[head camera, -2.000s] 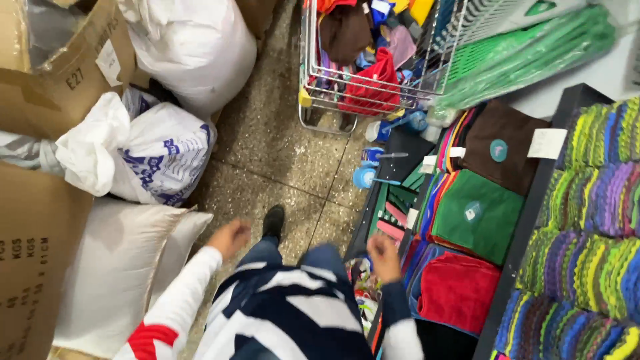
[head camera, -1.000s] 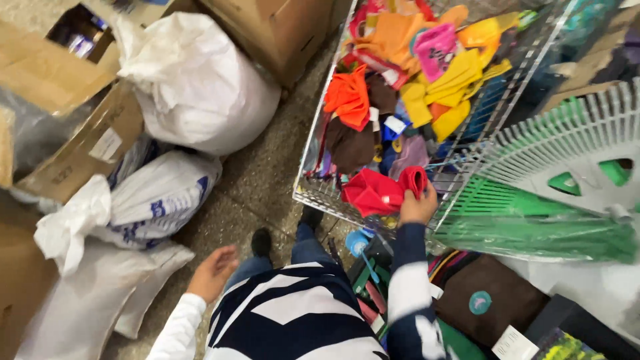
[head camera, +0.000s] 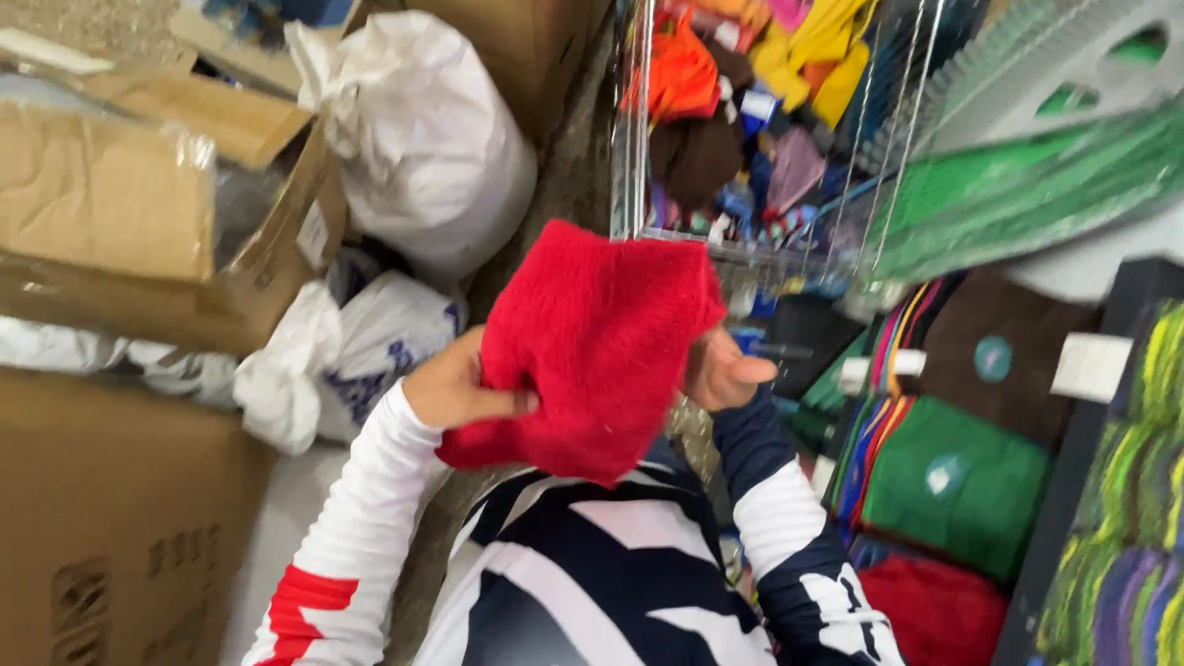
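A red fuzzy cloth (head camera: 601, 342) is spread between my hands in front of my body. My left hand (head camera: 472, 384) grips its left side, thumb on top and the fingers hidden behind. At its right edge is my right hand (head camera: 728, 370), thumb sticking out to the right; its other fingers are partly hidden by the cloth, so its hold is unclear. Just beyond the cloth stands a wire basket cart (head camera: 632, 120) with a jumble of coloured cloths, among them an orange cloth (head camera: 680, 69), a yellow cloth (head camera: 840, 83) and a dark brown cloth (head camera: 698, 157).
Cardboard boxes (head camera: 102, 185) and white sacks (head camera: 435, 139) crowd the left. At right lie green plastic-wrapped rakes (head camera: 1027, 194), folded brown cloths (head camera: 999, 351), green cloths (head camera: 962, 481) and red cloths (head camera: 934, 606). Multicoloured knitted goods (head camera: 1128, 573) fill a black-edged rack at far right.
A second ago my right hand was on the red cloth in the cart. Now the cloth is out of the cart, before my body, and my left hand, empty earlier, has taken hold of it.
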